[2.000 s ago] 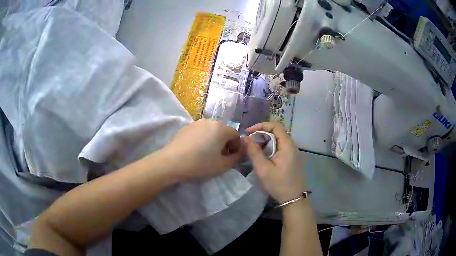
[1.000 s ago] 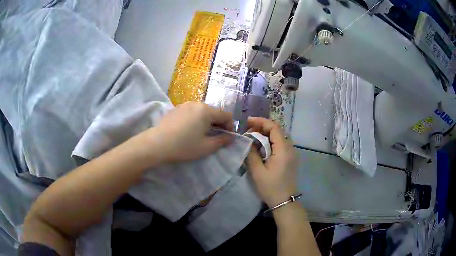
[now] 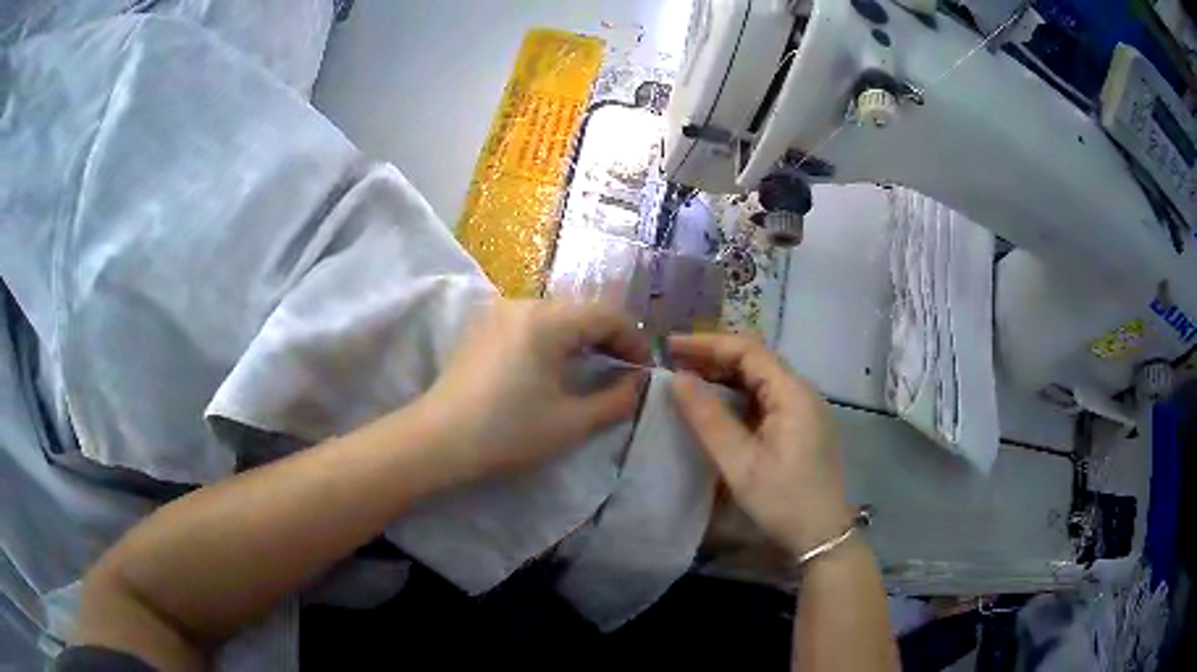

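The pale grey garment cloth (image 3: 184, 250) lies crumpled over the left side and under my left arm. My left hand (image 3: 538, 381) pinches its edge at the centre, just on the near side of the silver needle plate (image 3: 607, 177). My right hand (image 3: 768, 427) pinches the top end of a pale band strip (image 3: 650, 525) right beside it, the fingertips of both hands nearly touching. The strip hangs down towards the table's near edge, next to the garment edge. The needle and presser foot are hard to make out in the glare.
The white machine head and arm (image 3: 971, 145) stand at the upper right. A stack of folded pale bands (image 3: 939, 315) lies right of the needle, under the arm. Yellow-orange tape (image 3: 532, 164) is stuck on the table left of the plate. A control panel (image 3: 1155, 131) is at the far right.
The strip end that was curled around my right fingers now lies flat and pinched at its top. My right hand has shifted slightly right; both hands remain close together.
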